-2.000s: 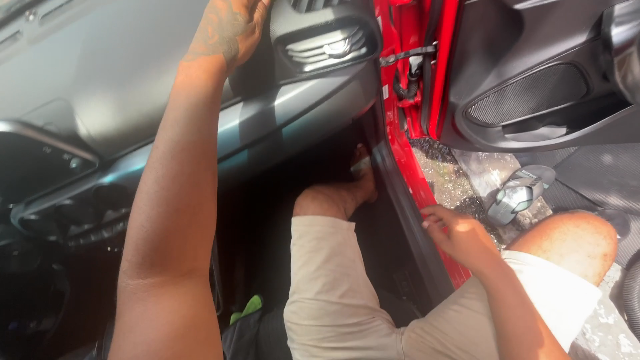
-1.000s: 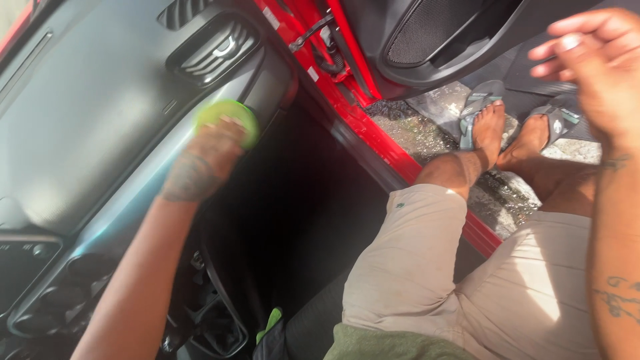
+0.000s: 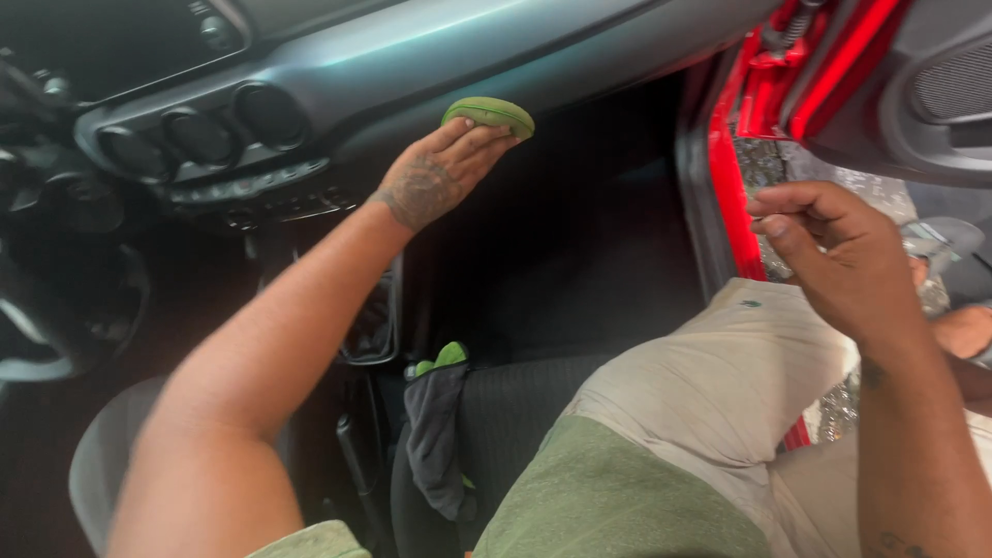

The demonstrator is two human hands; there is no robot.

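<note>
My left hand (image 3: 438,172) holds a round green applicator pad (image 3: 490,116) at the lower edge of the car's dashboard trim (image 3: 403,66), above the passenger footwell. Its fingers lie over the near face of the pad. My right hand (image 3: 841,252) is raised over my thigh by the open door, thumb and fingertips close together; no object shows between them. A grey and green microfibre cloth (image 3: 438,426) hangs over the side of the seat (image 3: 519,411), nearer to me.
Left of the pad are round air vents (image 3: 271,115) and a row of switches, with the steering wheel (image 3: 74,341) at the far left. The handbrake (image 3: 353,453) lies beside the seat. At right are the red door sill (image 3: 736,194) and the open door panel (image 3: 891,101).
My left hand, with the green pad, has moved along the trim from near the side vent toward the centre vents. My right hand's fingers have drawn closer together. The view has swung left.
</note>
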